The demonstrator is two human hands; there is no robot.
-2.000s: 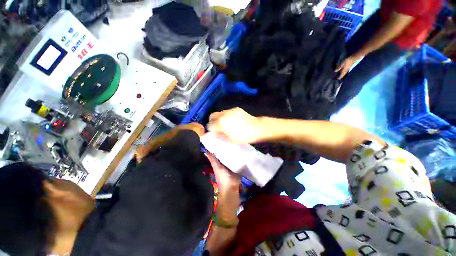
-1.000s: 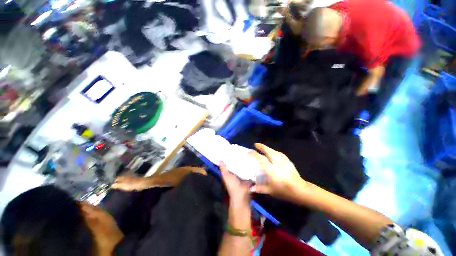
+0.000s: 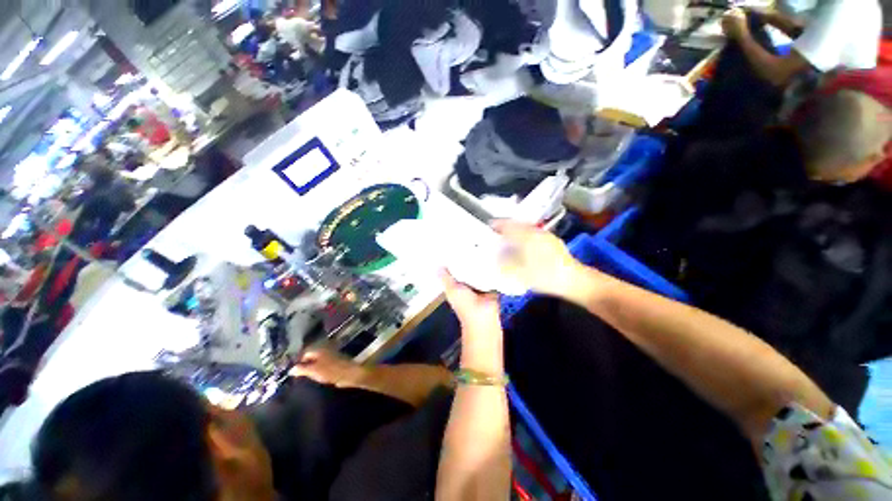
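A white packet, flat and pale, is held up in front of the table's near corner, partly in front of the green round tray. My left hand, with a bracelet at the wrist, holds its lower edge from below. My right hand holds its right end, with the fingers partly hidden behind glare and the packet. Whether it is paper, cloth or plastic cannot be told.
A person in black sits at the sewing machine, lower left. The green tray and a control panel stand behind. Blue crate rims and black garments lie right and below. People bend over at upper right.
The view has swung up and left, showing more of the room behind. My hands have raised the packet from above the crate to in front of the table corner and green tray.
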